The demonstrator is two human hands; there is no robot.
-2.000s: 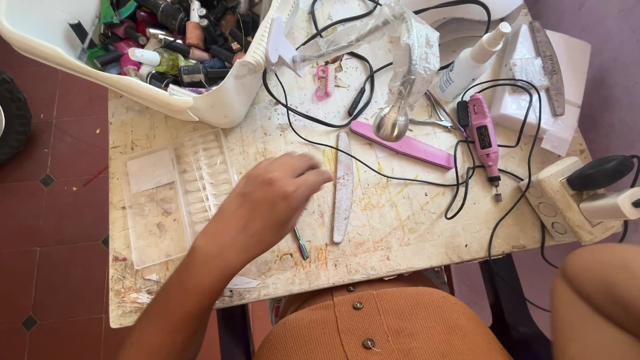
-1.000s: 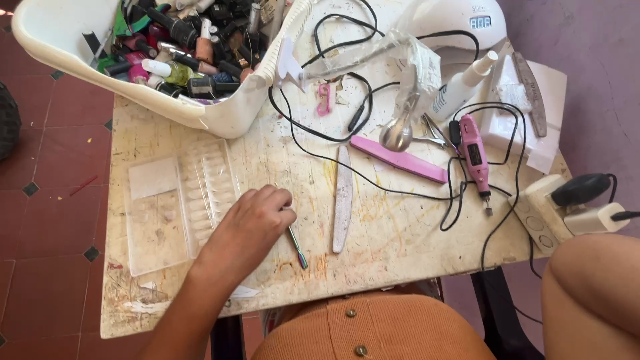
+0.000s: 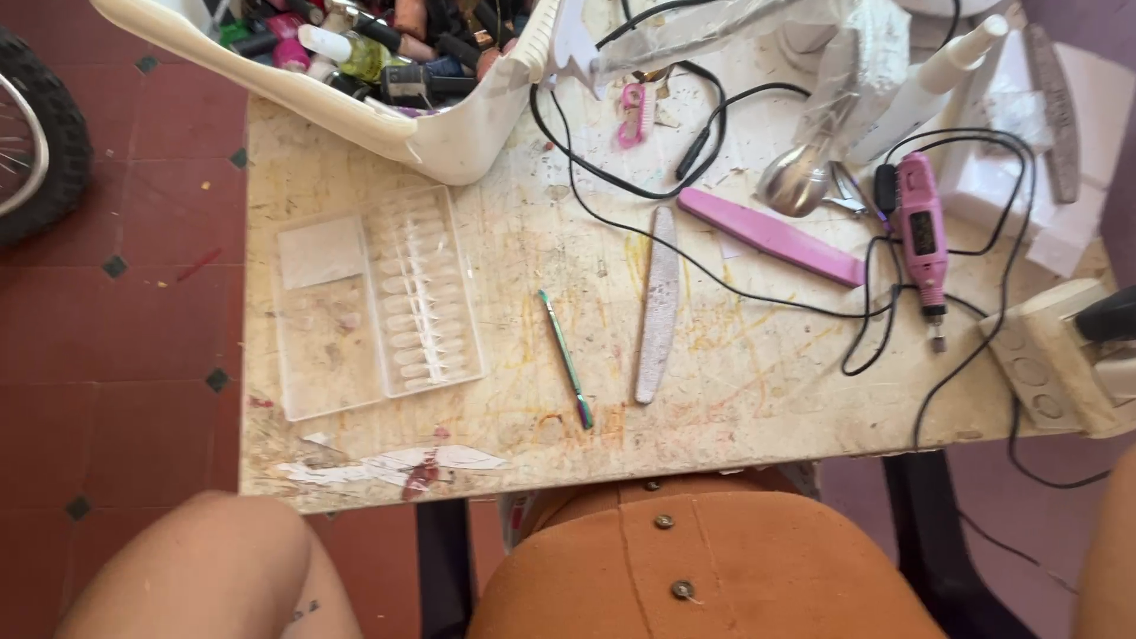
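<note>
Neither my left hand nor my right hand shows in the head view. On the worn tabletop lie a metal cuticle pusher (image 3: 566, 359) with a rainbow sheen and a grey nail file (image 3: 658, 306), a short gap apart. To their left rests an open clear plastic case of nail tips (image 3: 426, 293). A pink nail buffer (image 3: 770, 236) lies at a slant right of the grey file. Farther right is a pink electric nail drill (image 3: 923, 231) with its black cord. Metal nippers (image 3: 848, 195) lie partly hidden beside a rounded metal object (image 3: 794, 180).
A white plastic basket (image 3: 444, 146) of nail polish bottles stands at the back left. Black cords loop across the back and right. A white spray bottle (image 3: 932, 89) leans back right, and a power strip (image 3: 1034, 355) sits at the right edge. Torn paper (image 3: 390, 466) lies near the front edge.
The hand that was over the table by the cuticle pusher has left the view. The pusher lies uncovered on the tabletop.
</note>
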